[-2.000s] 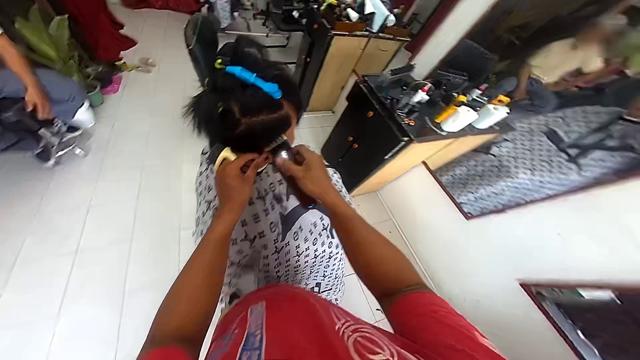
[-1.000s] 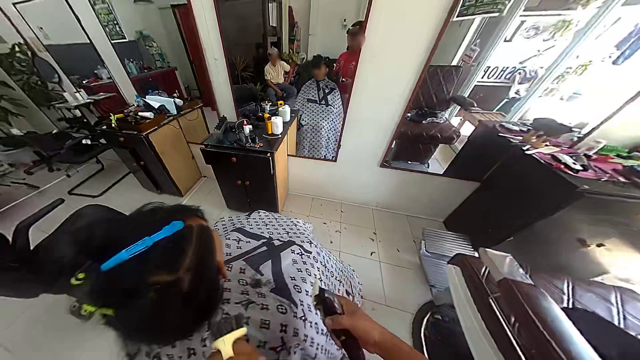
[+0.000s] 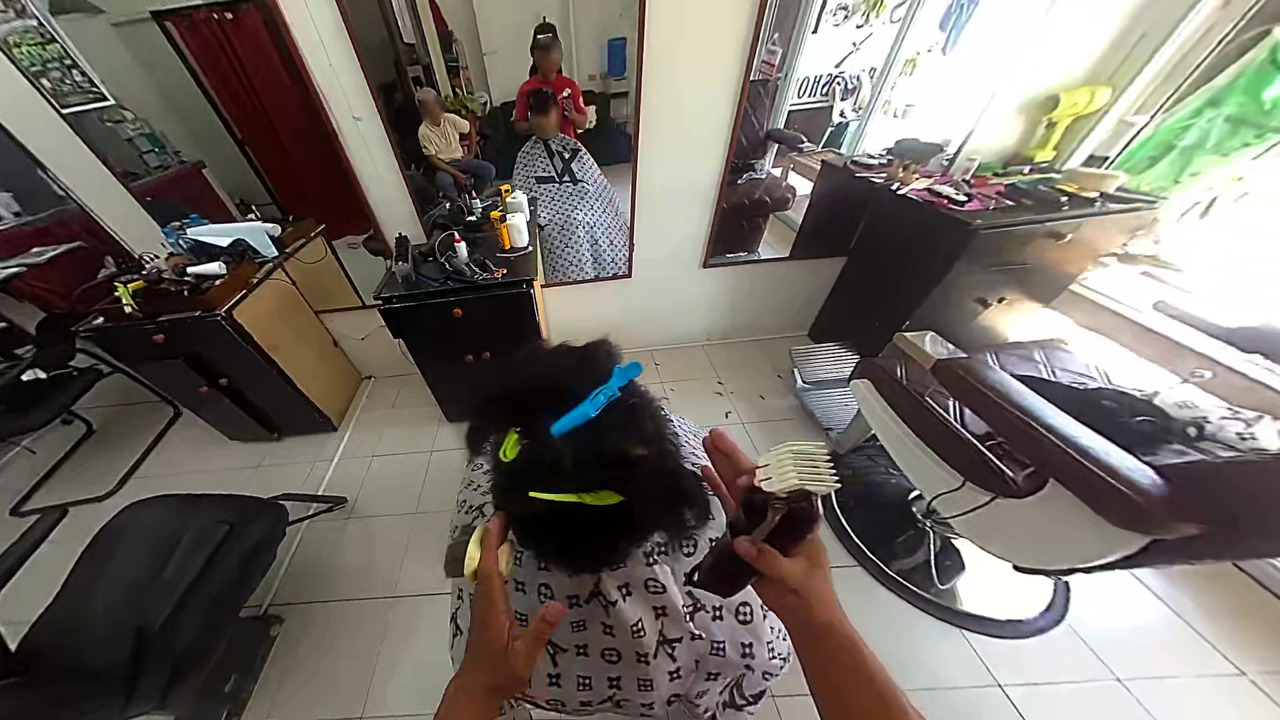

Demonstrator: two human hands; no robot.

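Note:
A seated person's dark hair point(image 3: 590, 470) is held by a blue sectioning clip point(image 3: 596, 400) and yellow-green clips point(image 3: 575, 497). A patterned barber cape point(image 3: 620, 630) covers the person's shoulders and back. At the left side of the head, my left hand point(image 3: 500, 620) holds a pale-handled brush point(image 3: 488, 556), its dark end pointing left; the fingers partly hide it. To the right of the head, my right hand point(image 3: 790, 570) grips a dark hair clipper point(image 3: 730, 560) with a cream comb guard point(image 3: 797, 467) at its upper end.
A brown barber chair point(image 3: 1060, 440) with a metal footrest point(image 3: 825, 385) stands at the right. A black office chair point(image 3: 150, 580) is at the lower left. Ahead are a black cabinet point(image 3: 465, 340) bearing bottles and cords, and a wall mirror point(image 3: 590, 265). Cut hair lies on the tiled floor point(image 3: 700, 375).
The view has swung round. The clipper, last seen low over the cape, is now raised beside the head with its comb guard showing. My left hand has moved to the head's left side.

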